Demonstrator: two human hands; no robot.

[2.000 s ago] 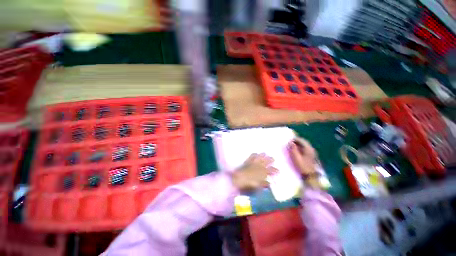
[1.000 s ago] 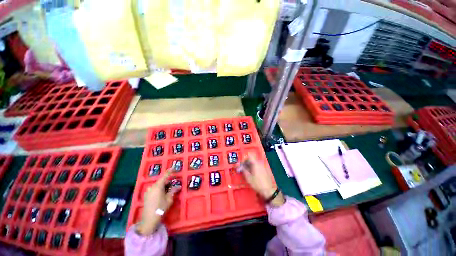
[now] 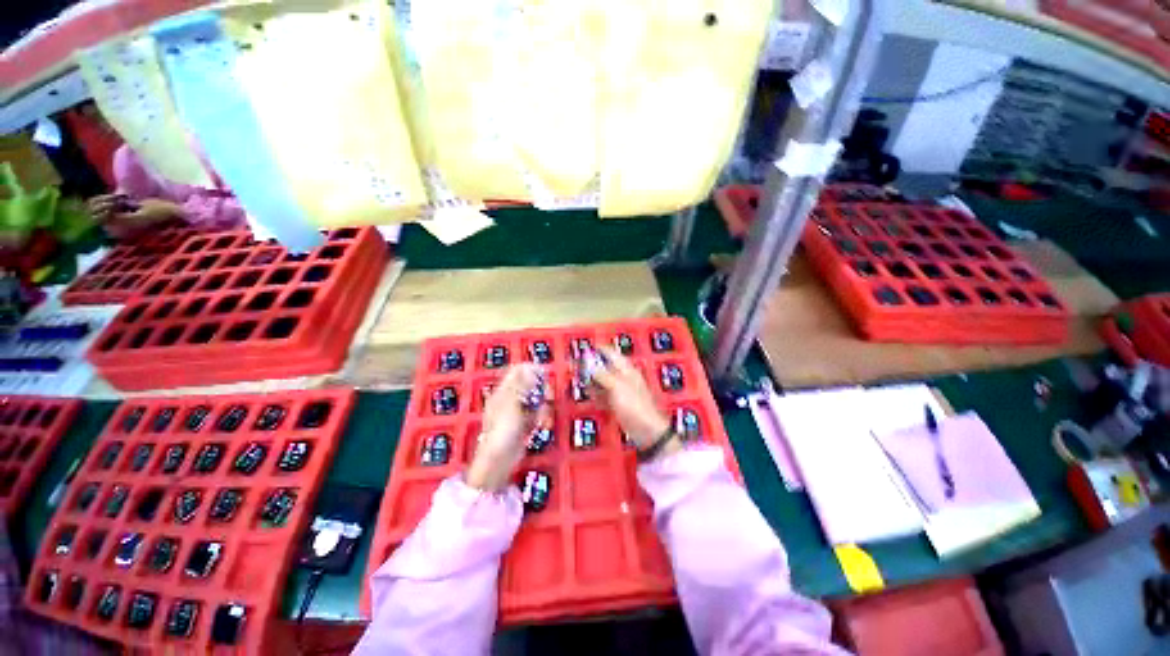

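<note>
A red compartment tray (image 3: 597, 545) lies in front of me with small dark watch bodies in its upper pockets. One watch body (image 3: 535, 490) sits in its fourth row, with bare pockets beside and below. My left hand (image 3: 513, 413) is over the tray's middle, its fingertips closed around what looks like a small dark watch body. My right hand (image 3: 621, 392) is just right of it, pinching what looks like another watch body near the upper rows. My fingers hide some pockets.
A second filled red tray (image 3: 263, 564) is at left, with a black box (image 3: 336, 528) between. Stacked trays (image 3: 295, 346) stand behind. Right are a metal post (image 3: 770, 250), white paper (image 3: 828, 461), pen (image 3: 939, 451) and tape roll (image 3: 1075, 442). Yellow sheets (image 3: 507, 115) hang above. A coworker's hand (image 3: 141, 215) shows upper left.
My hands have come from the papers to the tray, then moved up it and closer together. Fewer watch bodies lie in the fourth row; the third row's right pocket now holds one.
</note>
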